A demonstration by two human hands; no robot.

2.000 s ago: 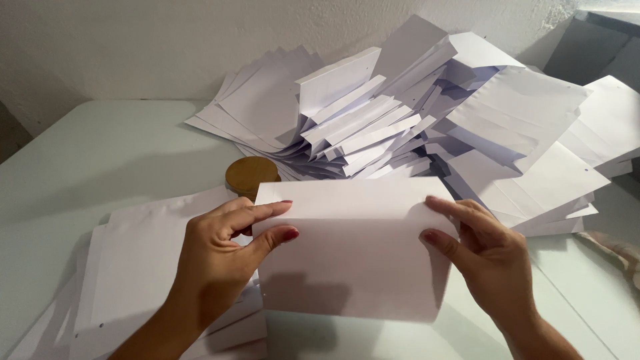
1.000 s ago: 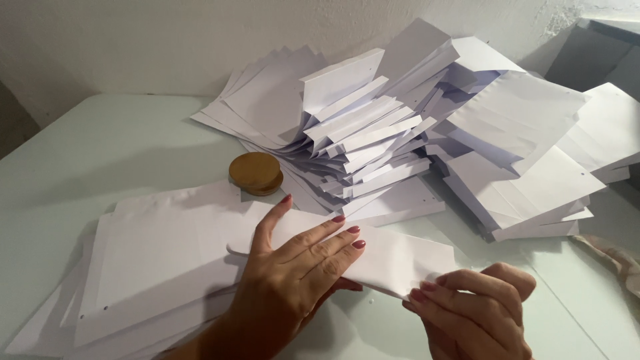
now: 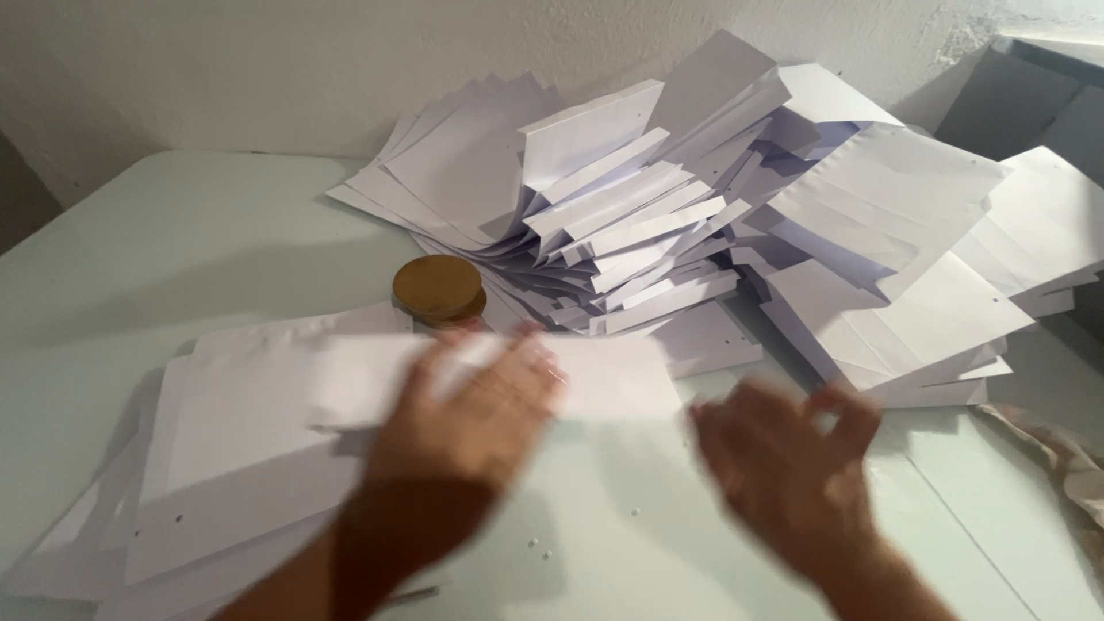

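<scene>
A folded white paper piece (image 3: 617,371), long and narrow, lies crosswise in front of me, its left part over a stack of white paper sheets (image 3: 250,431). My left hand (image 3: 474,405), blurred, lies over the middle of the folded piece with its fingers spread; whether it presses down is hard to tell. Just off the right end of that piece is my right hand (image 3: 785,466), also blurred, its fingers curled and nothing visible in them. A round brown disc-like object (image 3: 437,285) rests beyond my left fingertips, over another similar one.
A large heap of folded white papers (image 3: 638,216) spreads along the wall. More folded papers (image 3: 906,336) are piled at the right, near a grey box-like object (image 3: 1026,103). A piece of cloth (image 3: 1052,448) lies at the right edge. Tiny white bits (image 3: 533,542) dot the pale tabletop.
The paper, held up between both hands two seconds ago, was a narrow folded strip one second ago with both hands on it. My right hand has since come off its right end.
</scene>
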